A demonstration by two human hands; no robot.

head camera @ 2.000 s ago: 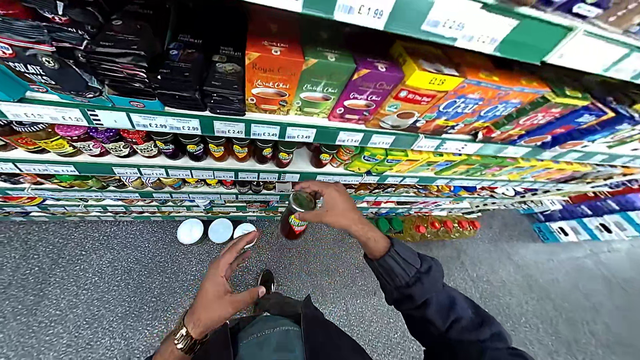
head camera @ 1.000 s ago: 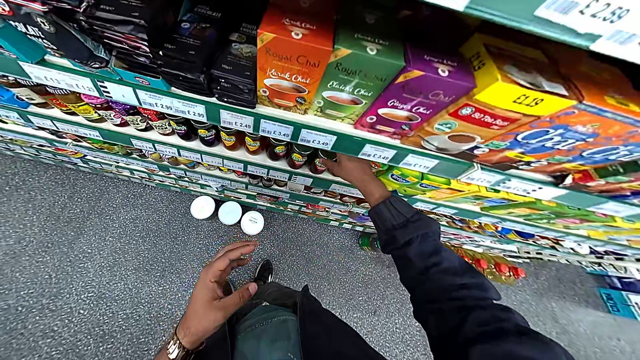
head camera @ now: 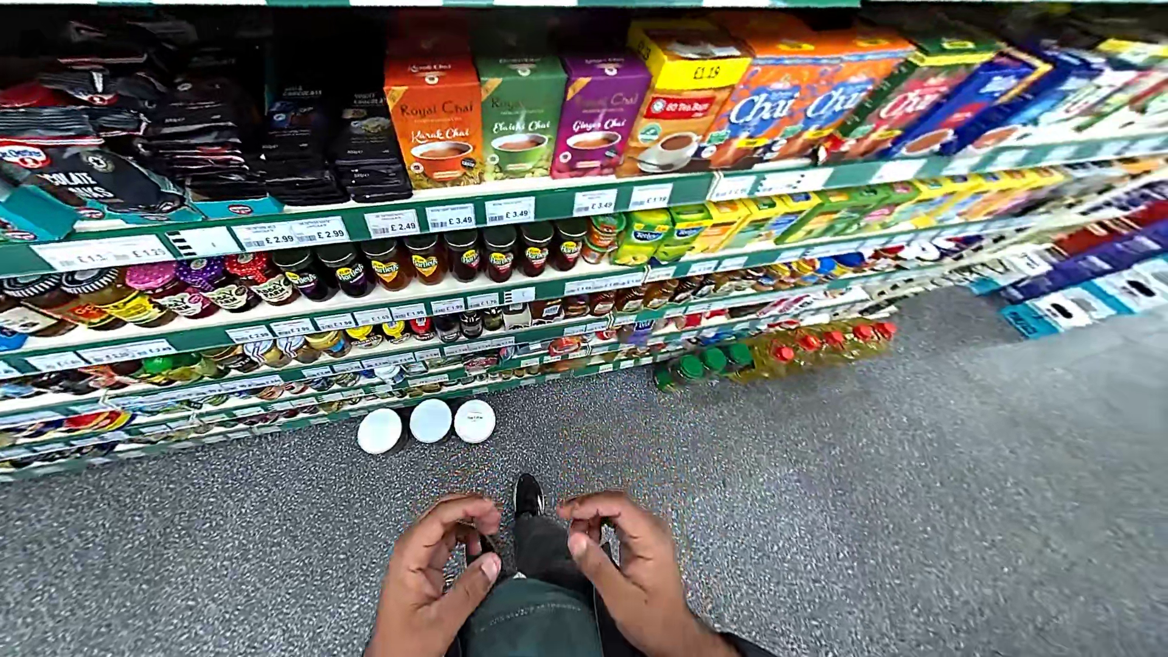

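Observation:
In the head view, my left hand (head camera: 443, 570) and my right hand (head camera: 630, 570) hover low over my legs, side by side and apart, fingers curved and nothing held in either. Beyond them, a row of Hartley's jam jars (head camera: 465, 255) with dark lids stands on the shelf under the tea boxes. Small red-and-green jars (head camera: 604, 235) are at that row's right end, beside yellow-green packets (head camera: 644, 235). Jars with purple and red patterned lids (head camera: 260, 278) stand to the left.
Three white round-topped containers (head camera: 430, 421) stand on the floor against the shelving. Bottles with green and red caps (head camera: 785, 352) are on the floor to the right. Above the jars, a green shelf edge (head camera: 547, 205) runs under the orange chai box (head camera: 436, 123) and black packets (head camera: 196, 137).
My right hand held a jar two seconds ago, then reached in at the jar shelf; now it is back near my left hand, with nothing in it.

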